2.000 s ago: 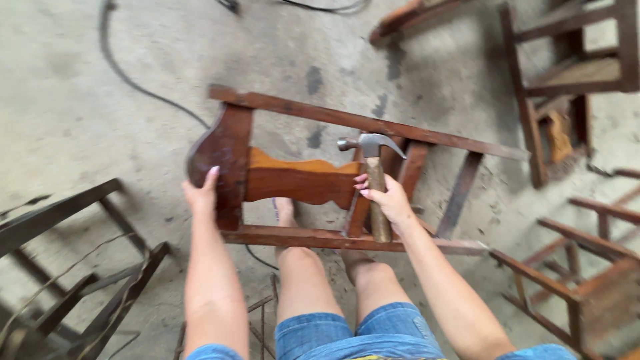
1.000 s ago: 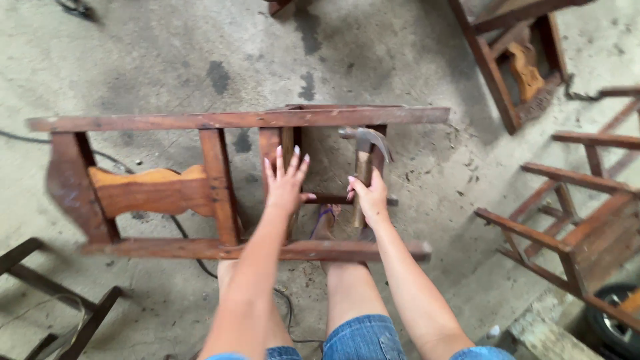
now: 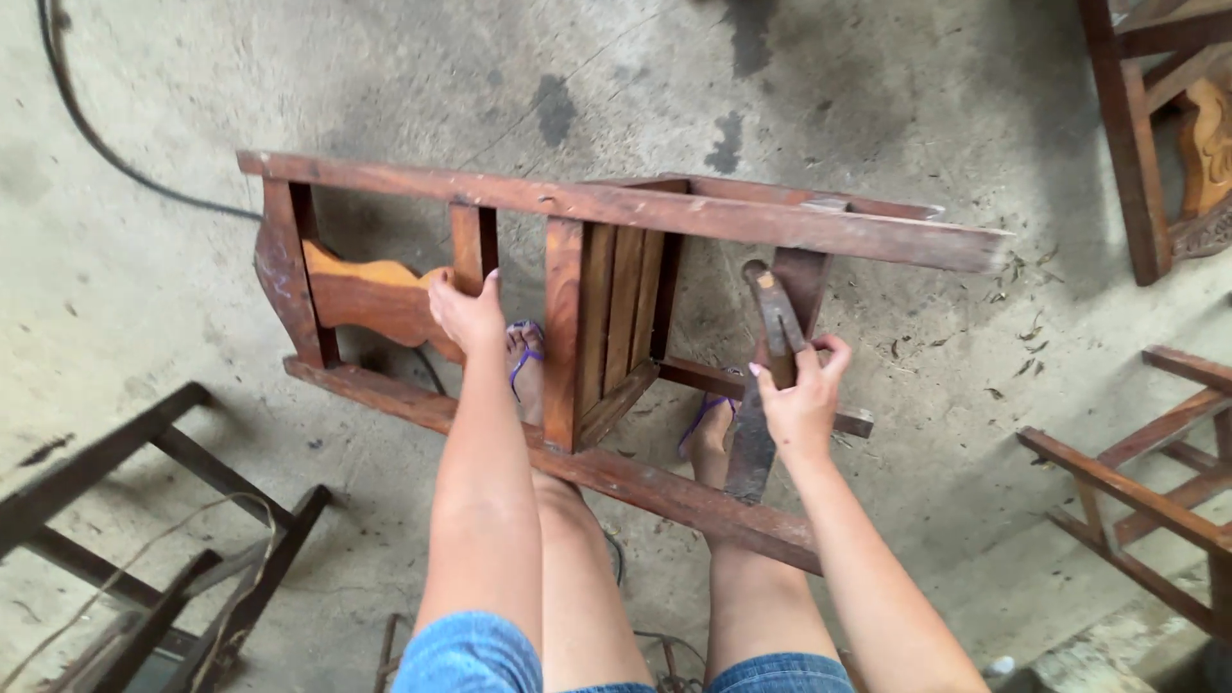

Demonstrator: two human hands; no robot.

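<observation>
A reddish-brown wooden chair (image 3: 616, 202) lies over the concrete floor across my legs, its back to the left and its slatted seat (image 3: 616, 308) on edge in the middle. My left hand (image 3: 469, 313) grips the chair back where the wavy splat (image 3: 371, 298) meets a cross rail; its fingertips are partly hidden. My right hand (image 3: 804, 395) holds a claw hammer (image 3: 775, 303) at the leg end, beside a wide cross rail. The hammer's claw slot faces up, and its handle is mostly hidden by the hand.
A dark wooden frame (image 3: 96, 568) with loose cord stands at lower left. Other wooden chairs are at upper right (image 3: 1121, 144) and lower right (image 3: 1145, 491). A black cable (image 3: 125, 168) runs over the floor at upper left. My sandalled feet show through the chair frame.
My left hand, spread near the seat rail one second ago, is now closed on the chair back. The hammer has turned in my right hand, and the chair is tilted differently.
</observation>
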